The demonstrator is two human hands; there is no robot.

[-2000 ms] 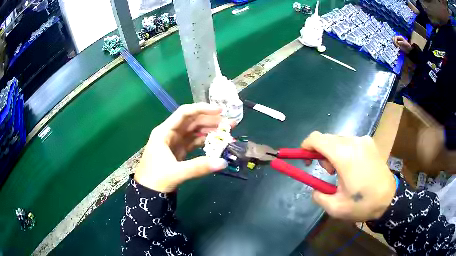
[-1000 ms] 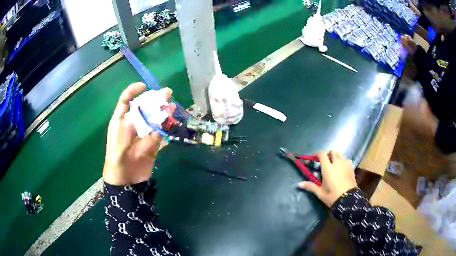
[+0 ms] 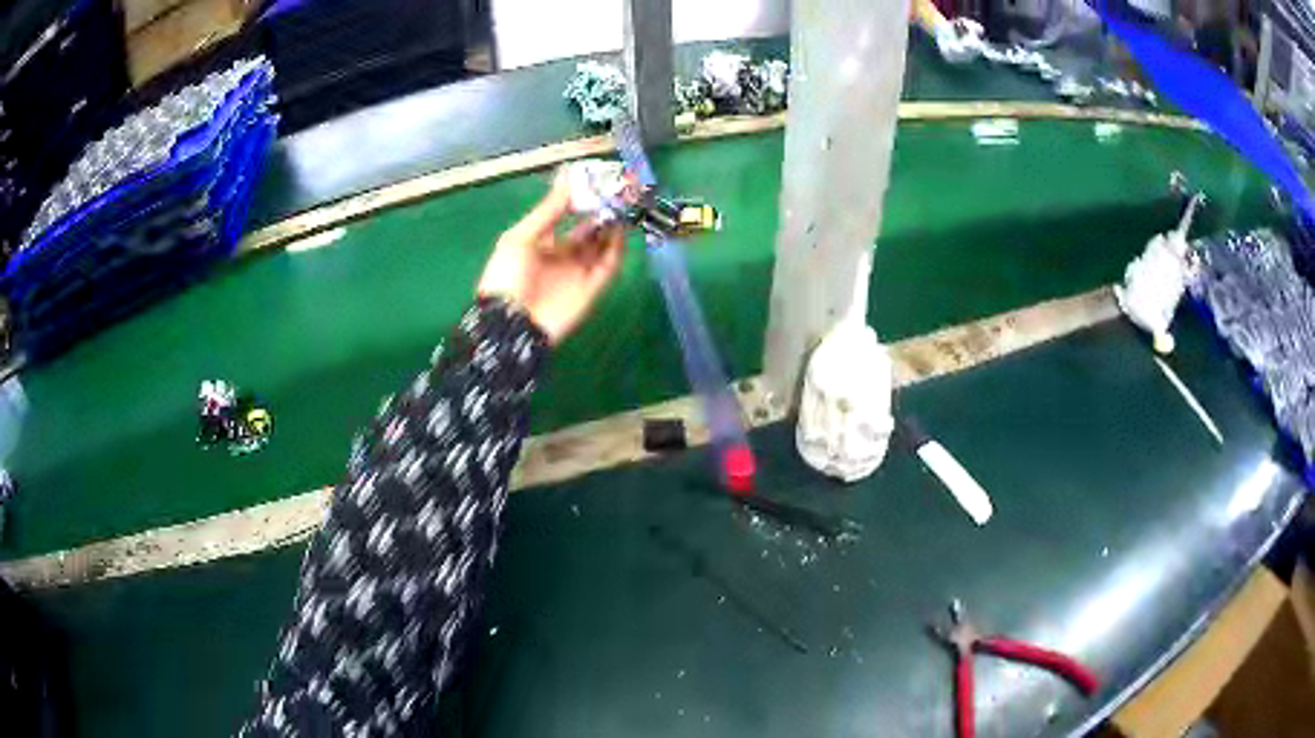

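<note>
My left hand (image 3: 560, 270) is stretched out over the green conveyor belt (image 3: 433, 310), its fingers around the white housing of an electronic sub-assembly (image 3: 603, 188). The small board with a yellow block points right from the hand. Red-handled cutters (image 3: 963, 634) lie with handles apart on the dark green bench at the lower right. My right hand is not in the picture.
A single sub-assembly (image 3: 231, 418) lies on the belt at left. A translucent strip (image 3: 692, 335) crosses the belt near a metal post (image 3: 841, 188). A white glue bottle (image 3: 847, 404) and white stick (image 3: 955, 482) stand or lie nearby. Blue trays (image 3: 238, 180) are stacked left.
The view has swung left. My left hand has carried the sub-assembly from over the bench out over the belt. My right hand has let go of the cutters and left the picture.
</note>
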